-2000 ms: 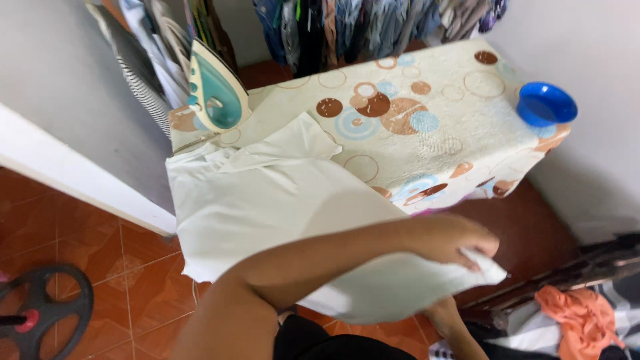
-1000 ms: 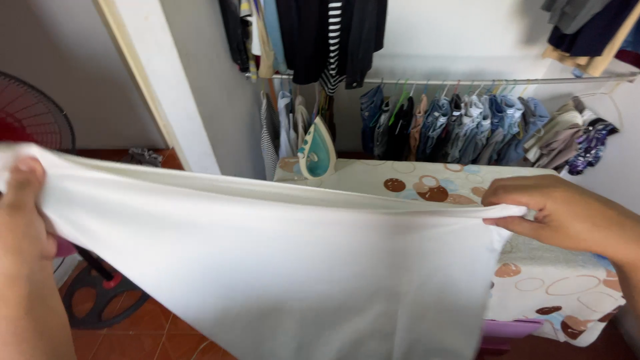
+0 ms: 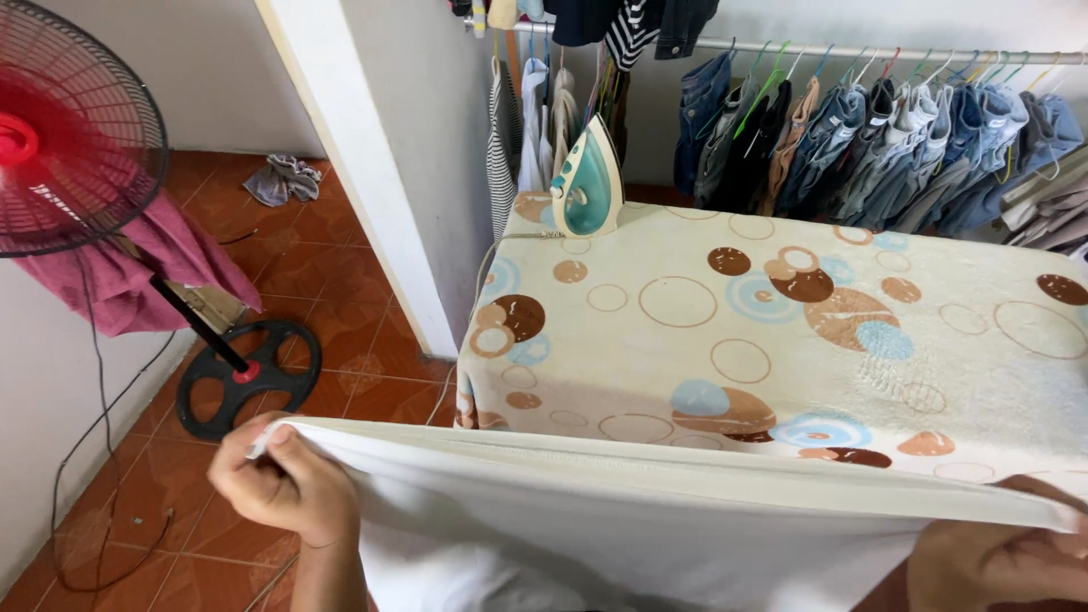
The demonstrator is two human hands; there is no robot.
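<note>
A white cloth garment (image 3: pixel 629 518) is stretched between both hands at the bottom of the view, its hemmed edge running nearly straight across. My left hand (image 3: pixel 289 480) pinches one corner of it at lower left. At the lower right edge, my right hand (image 3: pixel 1003 544) grips the other end, partly cut off by the frame. Beyond the garment lies a table covered with a cream cloth (image 3: pixel 646 365) patterned with brown and blue circles. On its far left corner a teal and cream clothes iron (image 3: pixel 588 183) stands upright on its heel, its cord trailing down the left side.
A pedestal fan with a red centre (image 3: pixel 17 140) and black base (image 3: pixel 249 378) stands at left, near a pink cloth (image 3: pixel 127 263). Cords lie on the tiled floor. A wall edge (image 3: pixel 374 178) rises left of the table. Jeans (image 3: pixel 820 144) hang from a rail (image 3: pixel 790 47) behind it.
The white garment lay over the table two seconds ago; since then it has been lifted off and spread between both hands. It now hangs lower in view than one second ago.
</note>
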